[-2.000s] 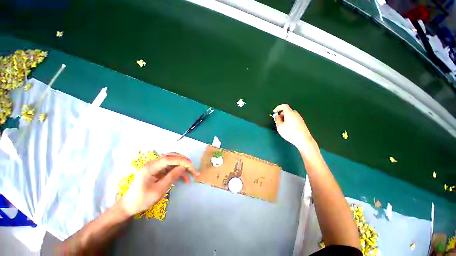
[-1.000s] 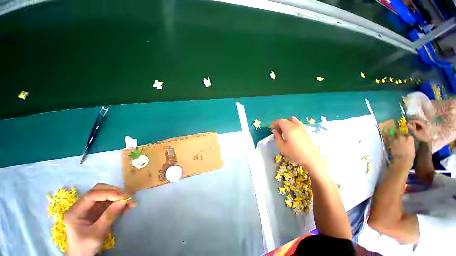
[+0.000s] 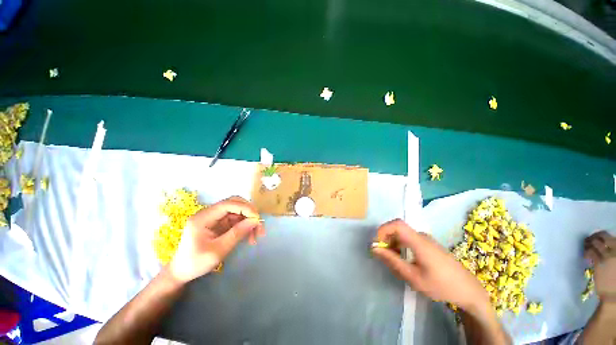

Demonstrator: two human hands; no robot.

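My left hand is at centre left, beside the pile of small yellow parts. It pinches a small thin yellow part between thumb and fingertips. My right hand is right of centre over the grey sheet, left of the pile of yellow-and-white figure bodies. It pinches a small yellow-and-white figure body; the fingers hide part of it. The hands are apart. A brown cardboard pad lies beyond them, bearing a flat white disc and a white round spot with a green tip.
Black tweezers lie across the teal edge. A single yellow figure sits on the teal edge at right. Several figures lie spaced on the green conveyor belt. Another person's hand is at the right edge.
My right hand has come back from the figure pile to the grey sheet with a body in its fingers. The view has turned left. My left hand still holds the small yellow part.
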